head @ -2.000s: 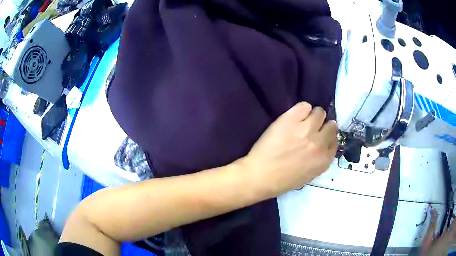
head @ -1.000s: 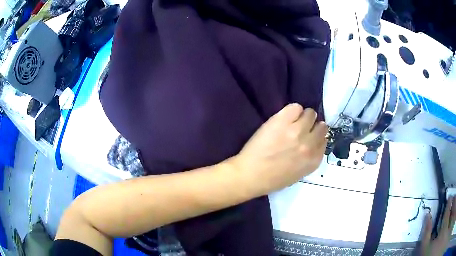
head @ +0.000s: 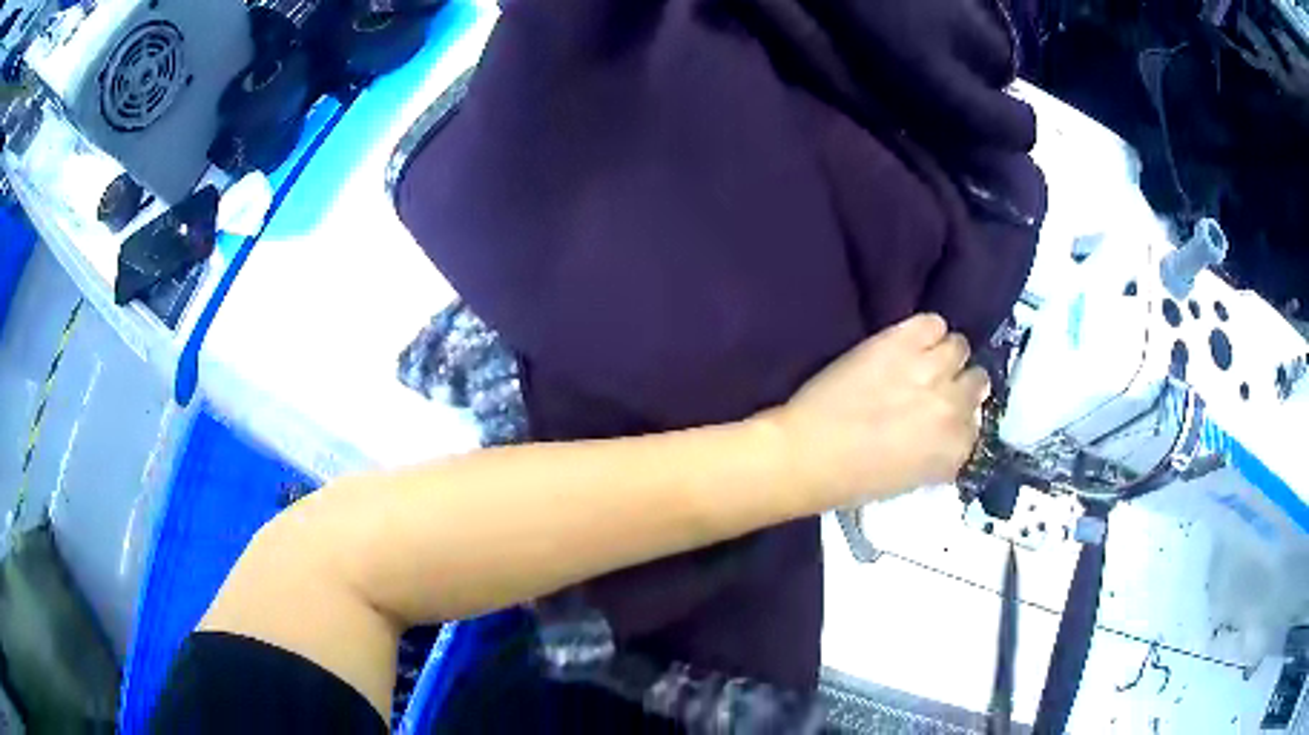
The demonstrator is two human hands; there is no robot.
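The dark purple lining point(head: 646, 244) is spread in folds over the sewing table, left of the machine. My left hand point(head: 897, 417) is closed in a fist on the lining's right part, pinching the cloth close beside the presser foot and needle area point(head: 991, 460). My fingertips hide the cloth edge there. Fuzzy grey and white plaid shell point(head: 467, 376) shows under the lining's left side, and more plaid shows at the bottom. My right hand is not in view.
The white machine head point(head: 1084, 359) stands right of my left hand. A narrow dark purple strip point(head: 1074, 618) and a thinner dark strip point(head: 1008, 632) lie below it. A grey box with a fan grille point(head: 144, 79) and a black phone point(head: 165, 244) are at the left.
The view has shifted, so the machine sits lower and farther right. My right hand has left the bottom right of the picture. My left hand still grips the lining. A thin dark strip now shows below the needle area.
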